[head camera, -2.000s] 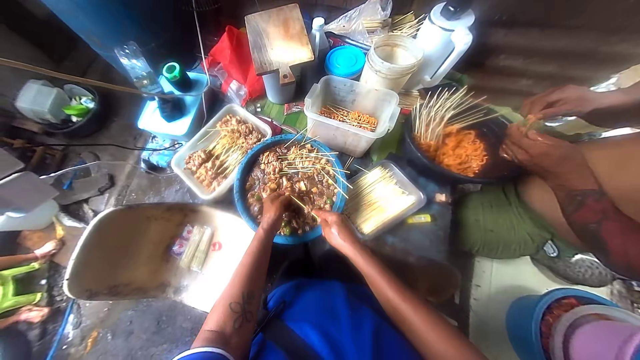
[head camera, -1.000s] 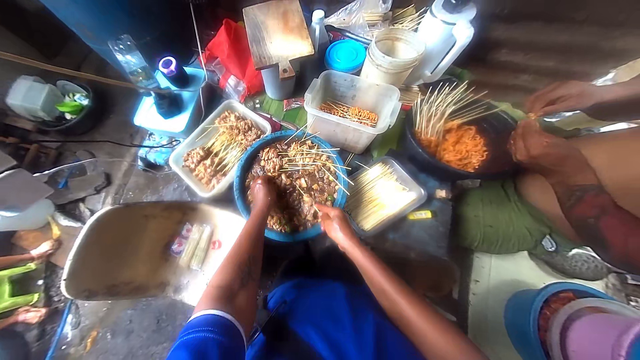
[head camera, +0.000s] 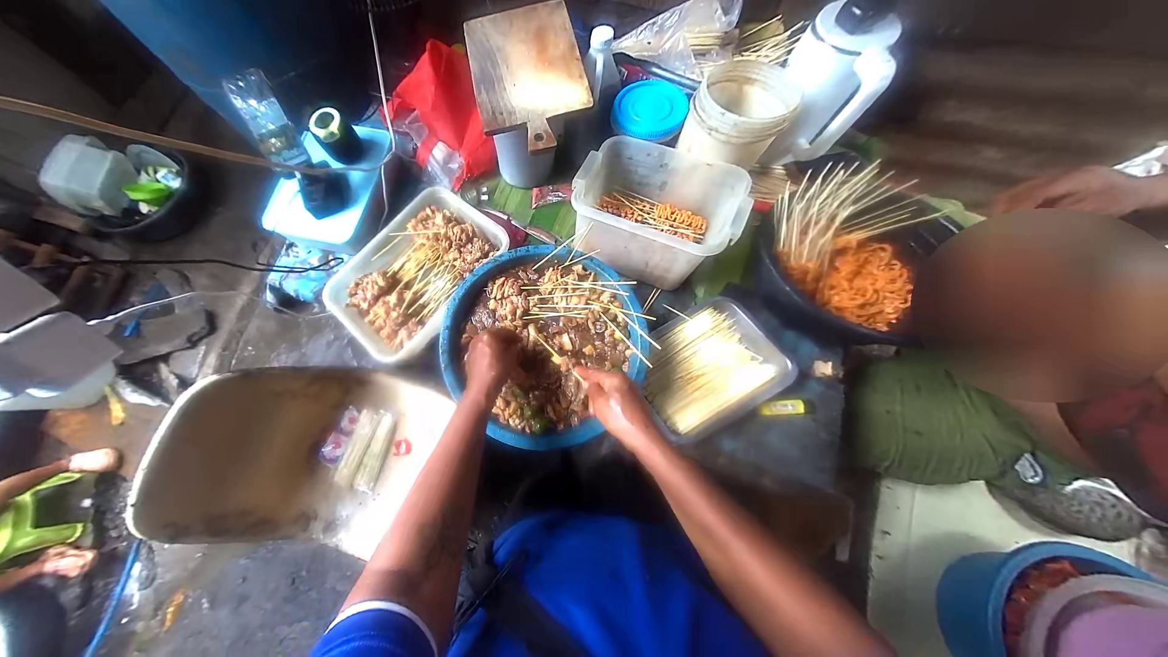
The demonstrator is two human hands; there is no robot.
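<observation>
A round blue plastic basin [head camera: 449,360] holds marinated meat pieces [head camera: 570,338] in dark liquid, with several loaded bamboo skewers lying across its upper right. My left hand [head camera: 494,358] reaches into the meat at the basin's left; its fingertips are hidden, so its grip cannot be told. At the right side of the basin my right hand [head camera: 613,398] pinches a bamboo skewer [head camera: 550,349] that points up and left over the meat. Touching the basin's right is a clear tray of bare bamboo skewers [head camera: 707,365]. A white tray [head camera: 342,319] of skewered meat stands at the upper left.
Behind the basin stands a translucent tub [head camera: 630,260] with orange skewered food. A dark basin [head camera: 794,310] of orange food and skewers is at the right, beside a co-worker's leg [head camera: 931,420]. A cutting board [head camera: 529,64], white bucket [head camera: 741,109] and white jug [head camera: 835,78] stand farther back.
The co-worker has leaned in over the right side, where only the arms and legs showed before. My left hand has stayed in the basin's left part since one second ago.
</observation>
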